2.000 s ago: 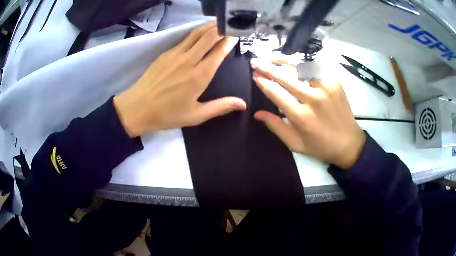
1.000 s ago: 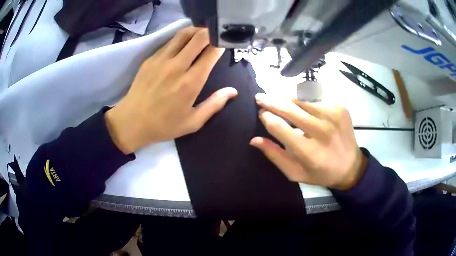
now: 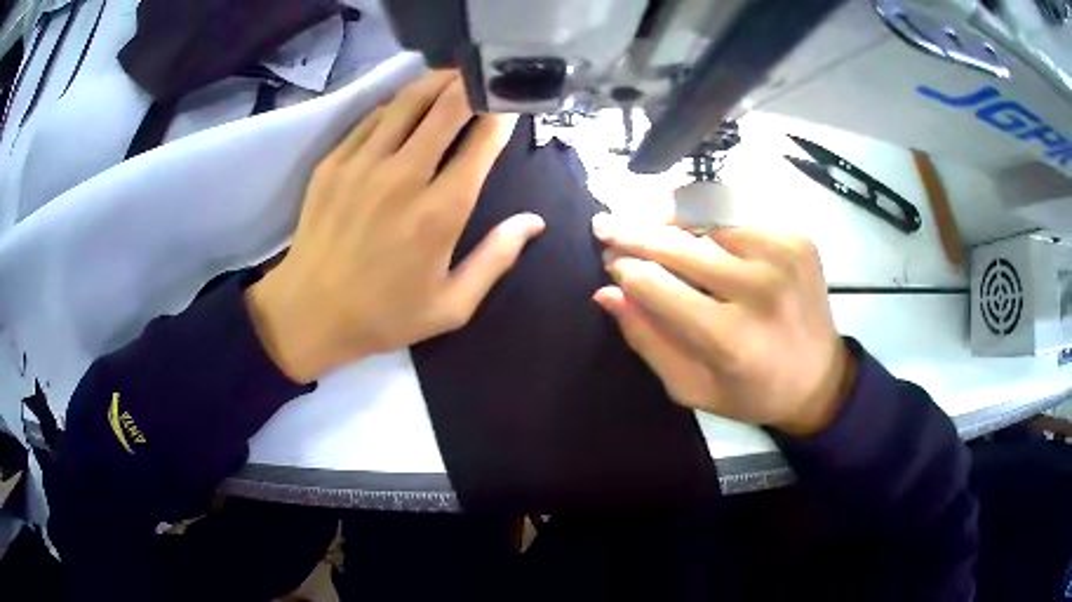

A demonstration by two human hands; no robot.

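A dark fabric panel (image 3: 553, 376) runs from under the sewing machine head (image 3: 553, 59) down over the table's front edge. The presser foot area (image 3: 555, 127) is partly hidden by the head and glare. My left hand (image 3: 382, 223) lies flat on the panel's left side and the pale fabric (image 3: 153, 218), thumb spread onto the panel, fingertips beside the head. My right hand (image 3: 729, 312) is at the panel's right edge below the needle area, its thumb and fingertips drawn together on the edge.
Black thread snips (image 3: 852, 182) and a brown-orange stick (image 3: 938, 209) lie right of the needle area. A small white box with a round vent (image 3: 1005, 294) stands at the right. Dark cut pieces (image 3: 218, 47) lie at the back left. A ruler-marked edge (image 3: 341, 486) runs along the front.
Since the oldest frame, my right hand has moved down the panel's edge, away from the needle, and its thumb has closed toward the fingers. My left hand has shifted slightly left. The camera view has shifted.
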